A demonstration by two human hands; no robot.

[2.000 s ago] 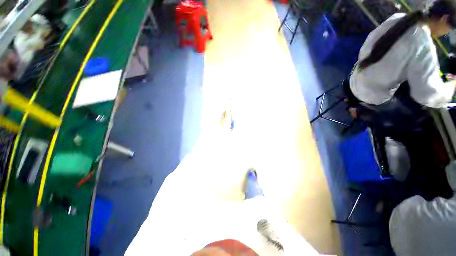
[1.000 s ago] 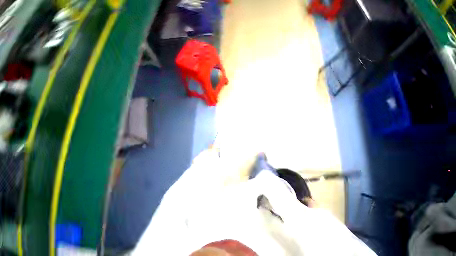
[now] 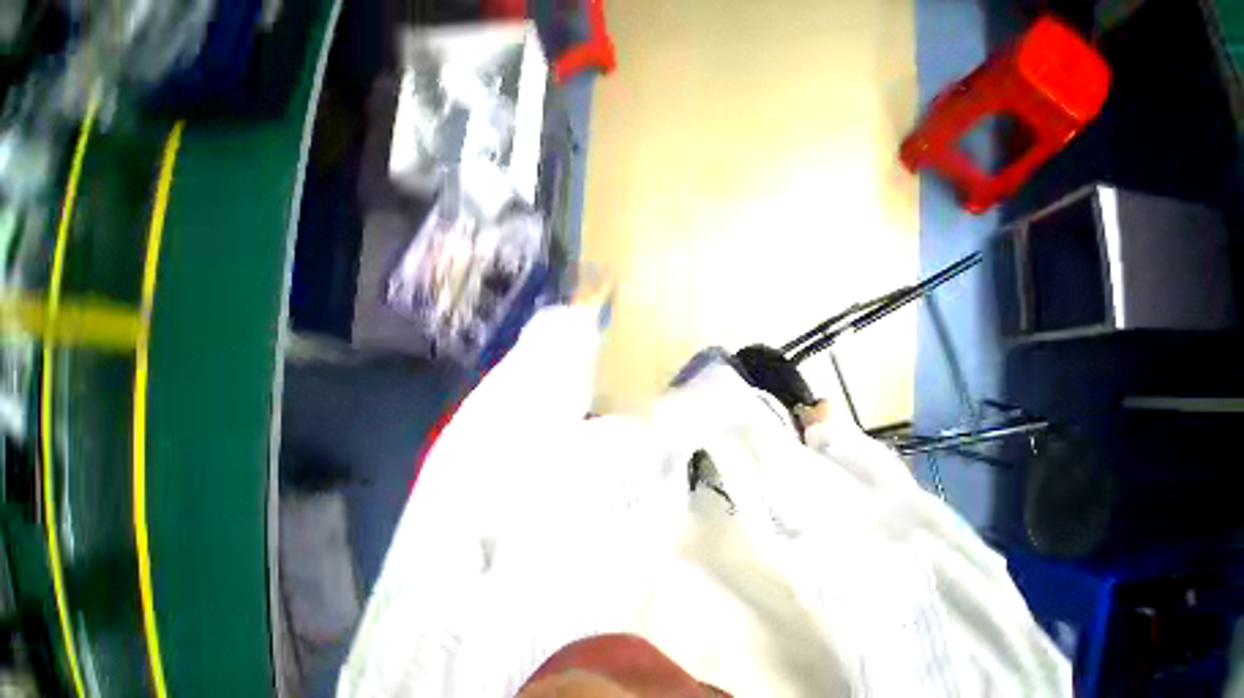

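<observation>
A stool with a black round seat [image 3: 775,379] and thin dark legs is tilted on its side at the centre right of the head view. Its legs point right across the aisle edge. My right hand [image 3: 815,413] is at the near edge of the seat and grips it, mostly covered by my white sleeve. A small blurred skin-coloured patch beyond my left sleeve looks like my left hand [image 3: 592,291]; its fingers and any held thing cannot be made out.
A red plastic stool [image 3: 1010,116] lies tilted at the right aisle edge, with a grey open box [image 3: 1173,259] nearer. A white box [image 3: 469,109] and clear bagged items [image 3: 464,266] are at left. The green bench [image 3: 212,409] runs along the left. A blue crate [image 3: 1091,600] is lower right.
The view has moved forward along the aisle. The black-seated stool, not seen in the oldest frame, now shows more of its legs. The boxes and bagged items have come closer.
</observation>
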